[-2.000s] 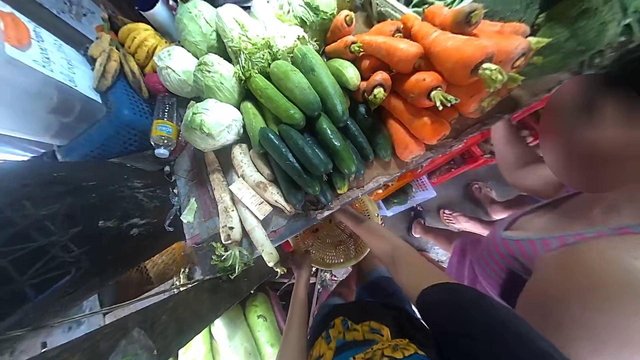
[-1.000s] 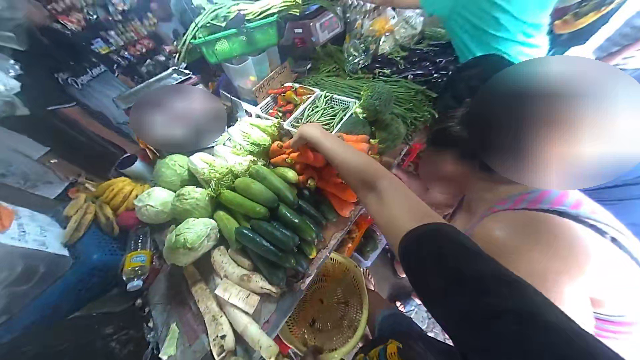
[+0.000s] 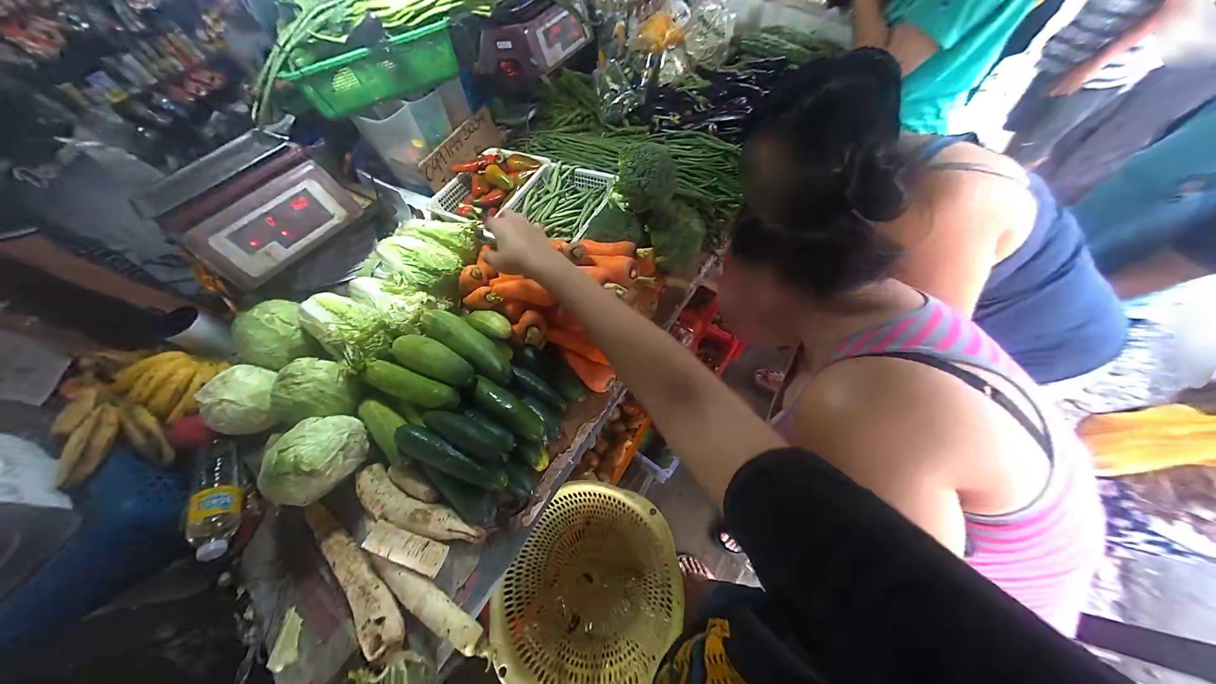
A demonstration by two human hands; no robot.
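My right hand [image 3: 516, 242], at the end of an outstretched arm in a black sleeve, is over the upper left edge of a pile of carrots [image 3: 594, 275], close to a white basket of red and orange peppers [image 3: 489, 182]. Its fingers are too blurred to tell whether they grip anything. White baskets with green beans [image 3: 562, 201] lie just beyond it. A yellow perforated plastic basket [image 3: 587, 584] sits low in front of me, with nothing plain inside. My left hand is out of view. Cucumbers [image 3: 465, 380] and napa cabbages [image 3: 418, 261] lie nearer than the hand.
Round cabbages [image 3: 313, 459], white radishes [image 3: 356, 579], bananas [image 3: 171, 385] and a bottle [image 3: 214, 508] are at the left. A digital scale [image 3: 271, 223] stands behind the cabbages. Broccoli [image 3: 646, 176] lies past the carrots. A person in a striped top [image 3: 959, 380] stands close on the right.
My right hand has moved from by the yellow basket to the far side of the carrots. The view has swung up to show more of the stall. My left hand has gone out of view.
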